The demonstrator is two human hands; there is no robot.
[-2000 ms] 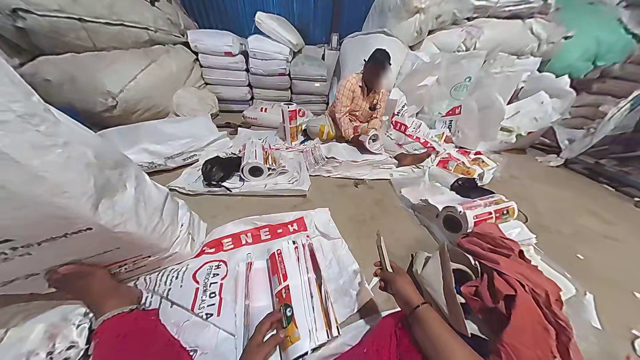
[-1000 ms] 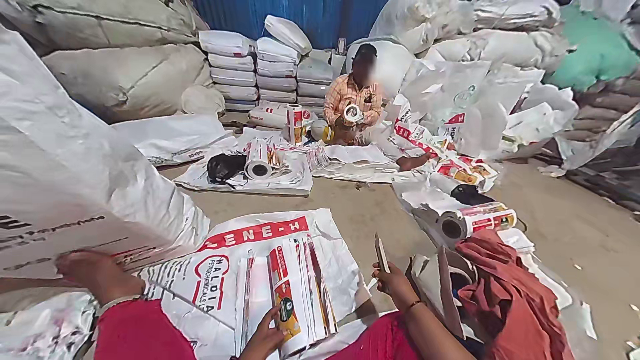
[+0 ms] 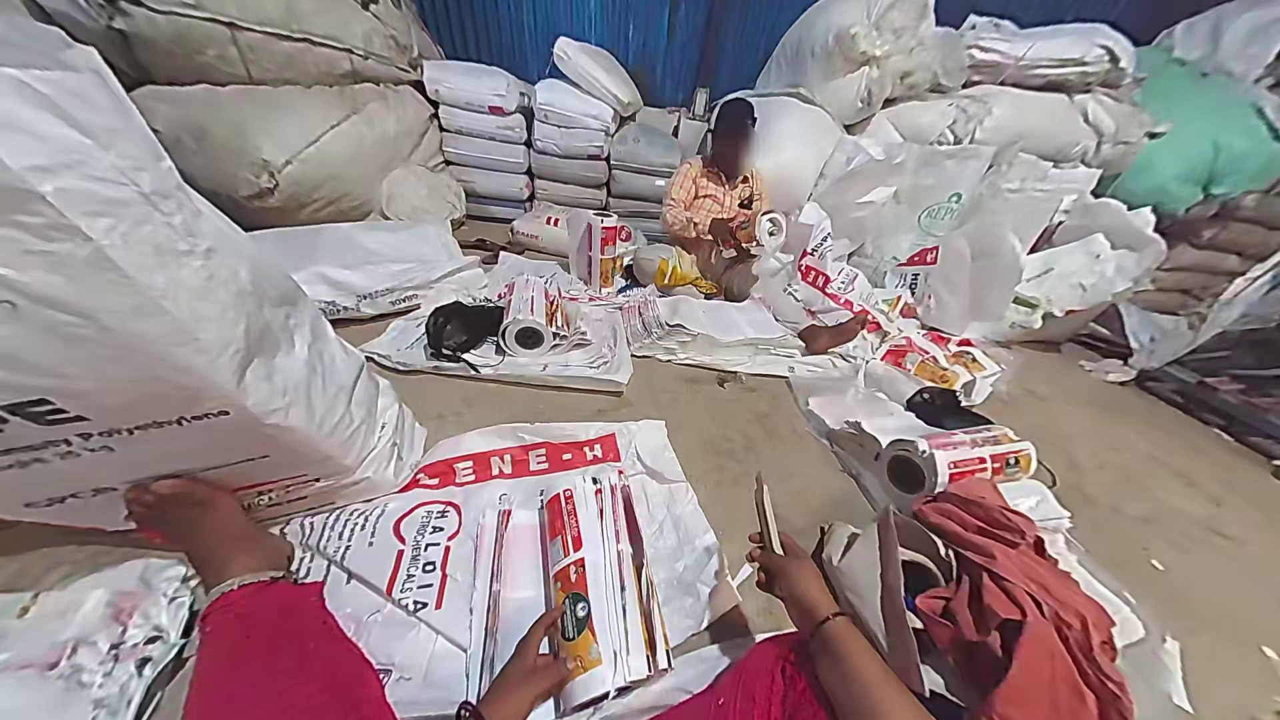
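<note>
My left hand (image 3: 528, 668) rests with spread fingers against the lower left edge of a stack of printed plastic film strips (image 3: 590, 590), red, white and orange. The strips lie on a flattened white woven sack (image 3: 370, 570) that bears printing. To the right of the stack, my right hand (image 3: 792, 578) is closed around a slim blade-like tool (image 3: 767, 515), held upright with its tip up. Beside my right forearm are a crumpled reddish cloth (image 3: 1010, 600) and a printed film roll (image 3: 960, 460).
My bare foot (image 3: 210, 525) touches a large white sack (image 3: 180, 380) at left. Across the floor a seated person (image 3: 715, 200) holds a film roll (image 3: 770, 231). Another roll (image 3: 527, 318) and a black bag (image 3: 463, 330) lie on sacks. Stacked sacks (image 3: 485, 125) stand along the blue wall.
The person across the floor has raised the film roll from low near the floor to chest height. My own hands have stayed in about the same place.
</note>
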